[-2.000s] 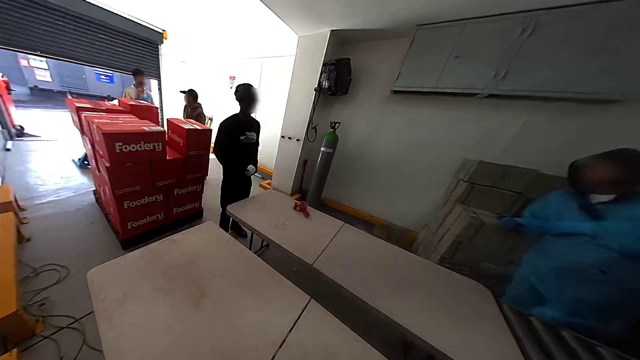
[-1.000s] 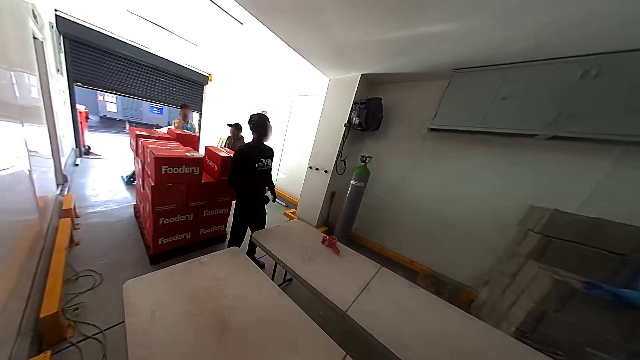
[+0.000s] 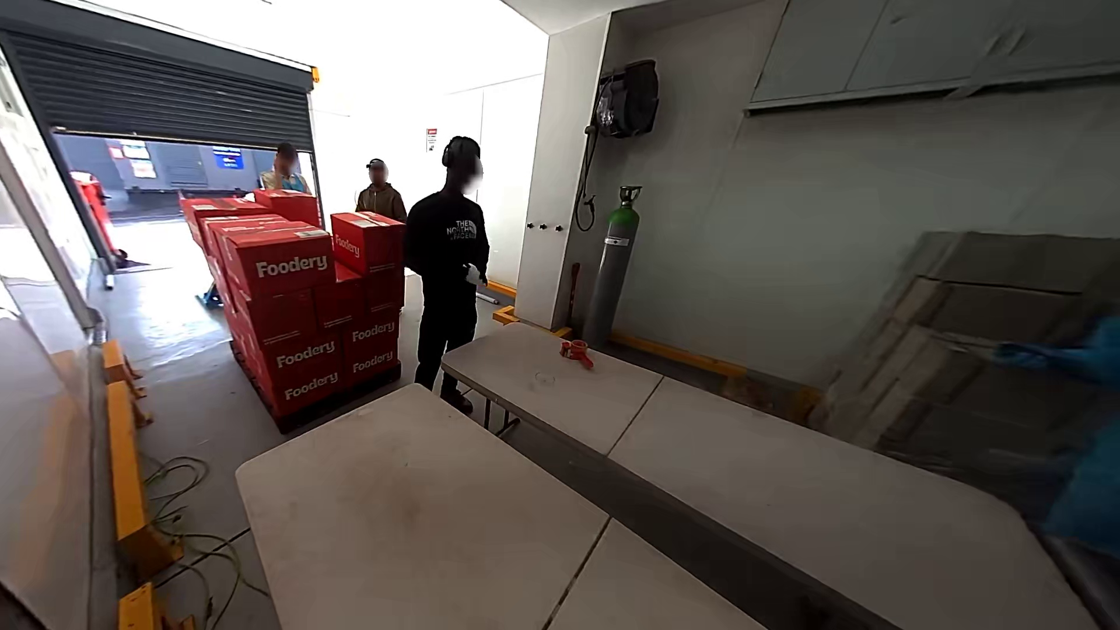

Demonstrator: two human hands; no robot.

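Note:
Neither of my hands shows in the head view. Closest to me is a white folding table (image 3: 420,516), its top stained brown in places. A second folding table (image 3: 744,472) stands behind it, across a narrow gap. On its far left part lies a red tape dispenser (image 3: 576,352), with a small clear ring-like thing (image 3: 544,379) nearer me. Past the tables, red cardboard boxes (image 3: 293,302) are stacked on a pallet, and a person in black (image 3: 451,254) with a white glove stands beside them.
Two more people stand behind the boxes, near a half-raised roller shutter (image 3: 166,87). A gas cylinder (image 3: 612,271) with a green top leans by the wall. Flattened cardboard (image 3: 989,341) and a person's blue-gloved hand (image 3: 1024,354) are at right. Cables (image 3: 197,534) and yellow barriers (image 3: 127,472) line the left floor.
The view has swung about. The blue-clad person at right, in full view two seconds ago, now shows only in part at the edge.

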